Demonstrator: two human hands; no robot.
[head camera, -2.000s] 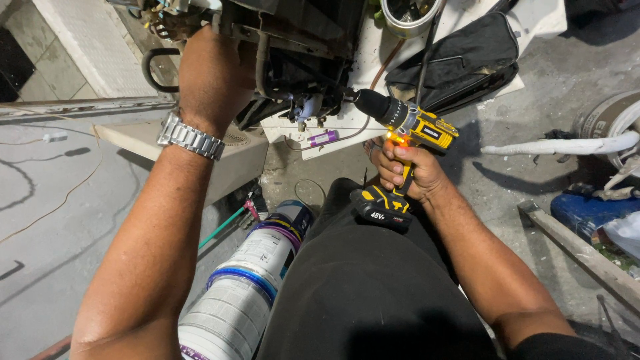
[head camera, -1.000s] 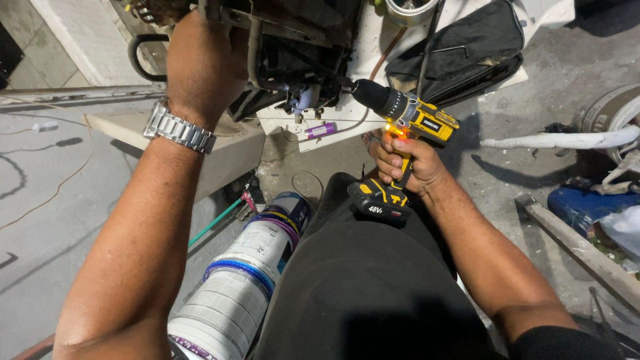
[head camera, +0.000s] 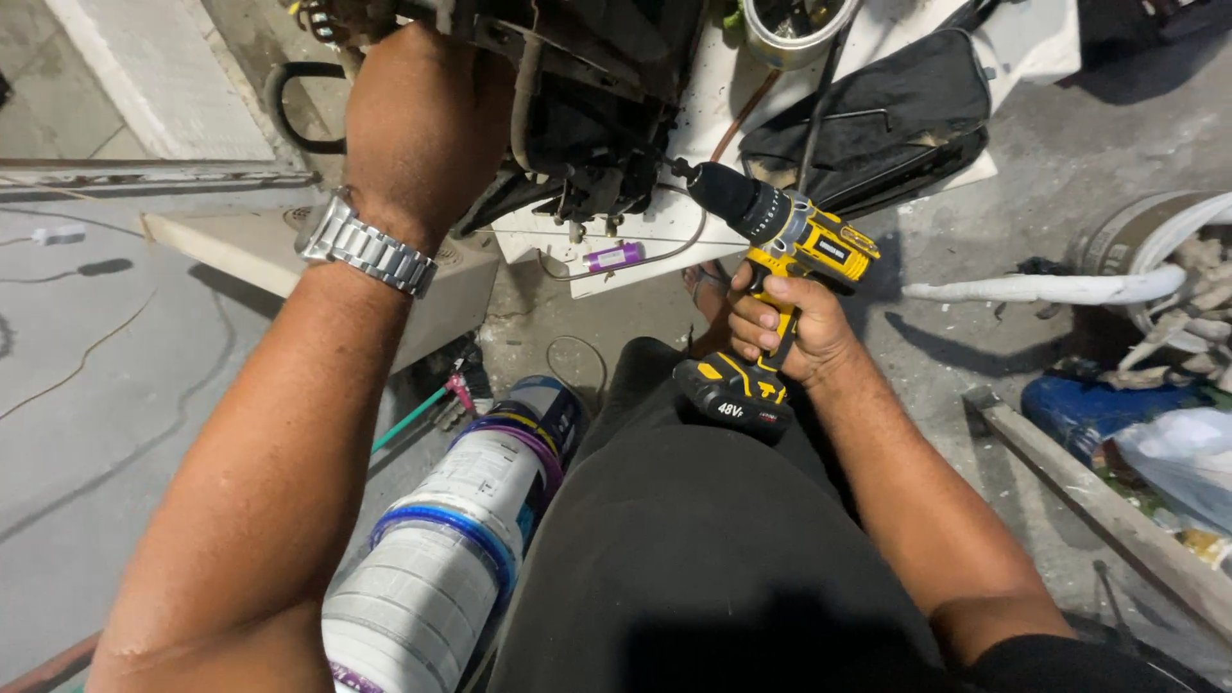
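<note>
My right hand (head camera: 784, 322) grips a yellow and black cordless drill (head camera: 770, 231) by its handle, with the battery pack low near my lap. The drill's chuck points up and left at a dark metal machine assembly (head camera: 597, 106), and its tip is close to that assembly's right side. My left hand (head camera: 428, 125), with a metal watch (head camera: 371, 245) on the wrist, reaches into the left part of the assembly. Its fingers are hidden behind dark metal parts. Below the assembly, a purple cylindrical cell (head camera: 613, 256) lies on a white board (head camera: 712, 212) beside a thin tube.
A black bag (head camera: 876, 120) with a hex key on it and an open can (head camera: 794, 34) are at the upper right. Several stacked paint buckets (head camera: 423, 568) stand at my left leg. At right are a bucket of debris (head camera: 1145, 250) and a metal bar (head camera: 1107, 510).
The indicator light glowing on the drill in the earlier frames is off now. Both hands remain in about the same places.
</note>
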